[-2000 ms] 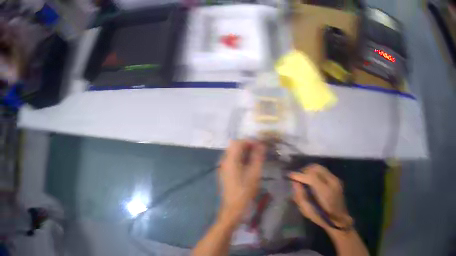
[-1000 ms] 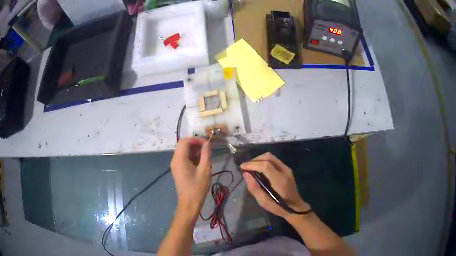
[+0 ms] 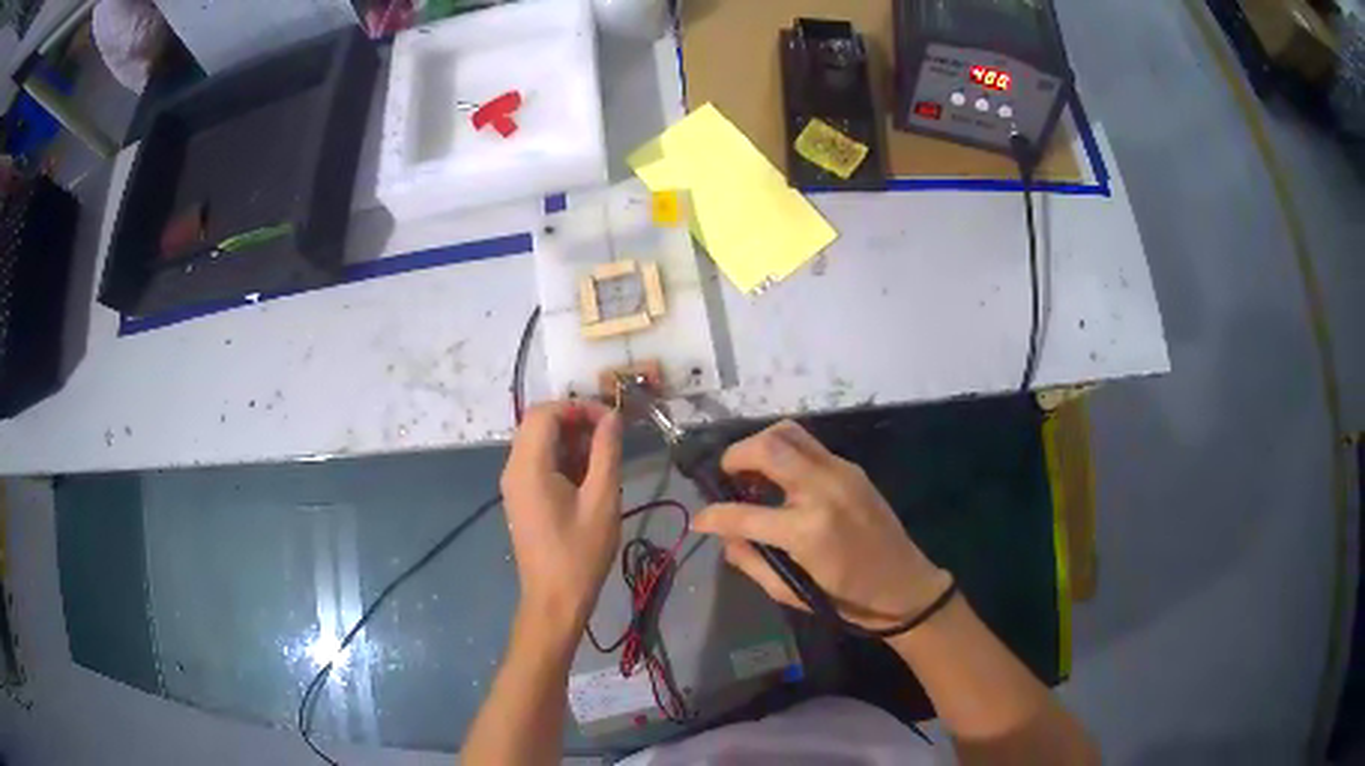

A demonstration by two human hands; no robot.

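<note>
The white soldering jig [image 3: 562, 344] lies at the bench's front edge, with a square wooden frame [image 3: 621, 299] and a small brown block [image 3: 633, 374] at its near side. My right hand [image 3: 808, 516] holds the soldering iron [image 3: 783, 561] like a pen, its metal tip at the brown block. My left hand [image 3: 566, 486] pinches a fine strand [image 3: 620, 398] whose end is at the block. Whether it is solder or a lead, I cannot tell. Red and black test leads [image 3: 647, 599] lie coiled below on a grey box.
Yellow sheet [image 3: 749, 210] beside the jig. Behind are an iron stand [image 3: 832, 90], a soldering station [image 3: 981, 90] with red digits, a white tray [image 3: 576, 135] holding red parts and a black tray [image 3: 322, 195]. The station's black cord crosses the bench at right.
My right hand has brought the iron's tip up and left to the brown block. My left hand stays near the block with the strand. The view has shifted slightly.
</note>
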